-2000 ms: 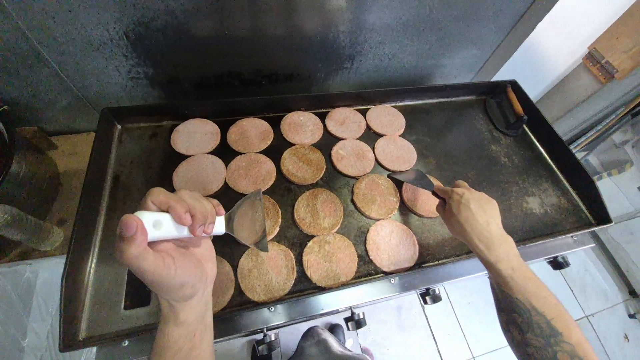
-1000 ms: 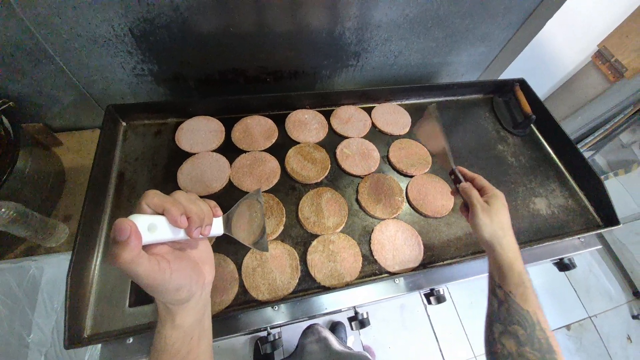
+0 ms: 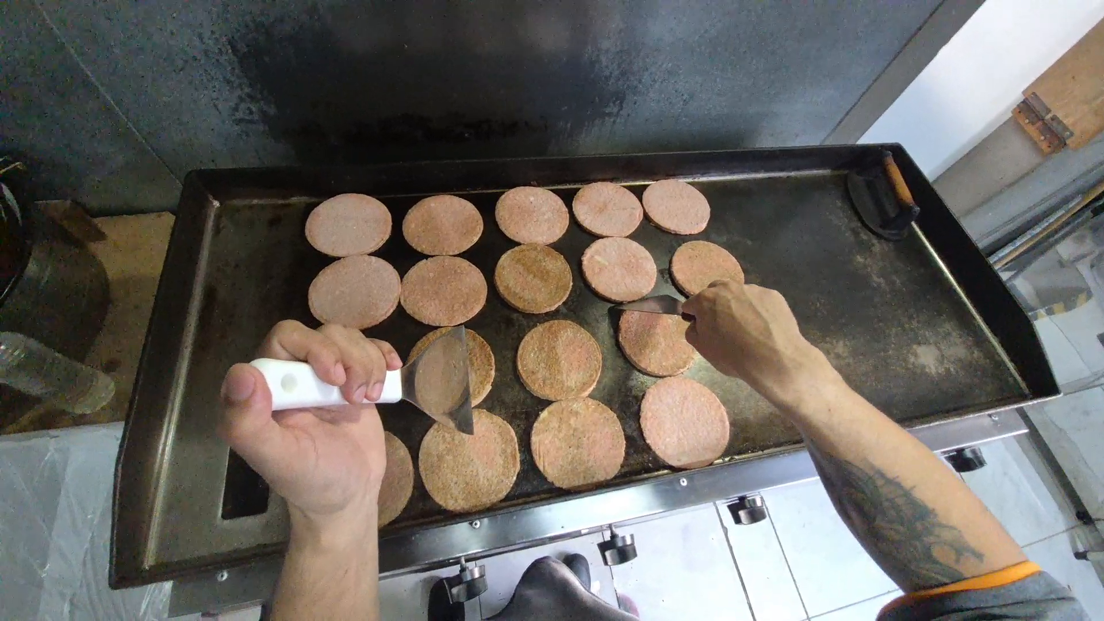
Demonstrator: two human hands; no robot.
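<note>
Several round meat patties lie in rows on a flat-top griddle [image 3: 862, 345], some pinkish, others browned. My left hand [image 3: 315, 414] is closed around the white handle of a metal spatula [image 3: 442, 379], its blade raised over the patties at the left front. My right hand [image 3: 746, 336] grips a second spatula [image 3: 649, 304], whose handle is mostly hidden in the fist. That blade points left, seen nearly edge-on, between a pink patty [image 3: 618, 269] and a browned patty [image 3: 657, 341]. Another patty [image 3: 707, 266] lies just behind my right hand.
A burger press with a wooden handle [image 3: 899, 185] stands in the griddle's back right corner. Raised walls edge the griddle, with control knobs [image 3: 617, 547] along its front. A clear plastic bottle [image 3: 52, 375] lies at the left, near a dark pot [image 3: 56, 272].
My right hand has moved left with its spatula from the right side of the patties to over the right-hand rows. My left hand holds its spatula in much the same place.
</note>
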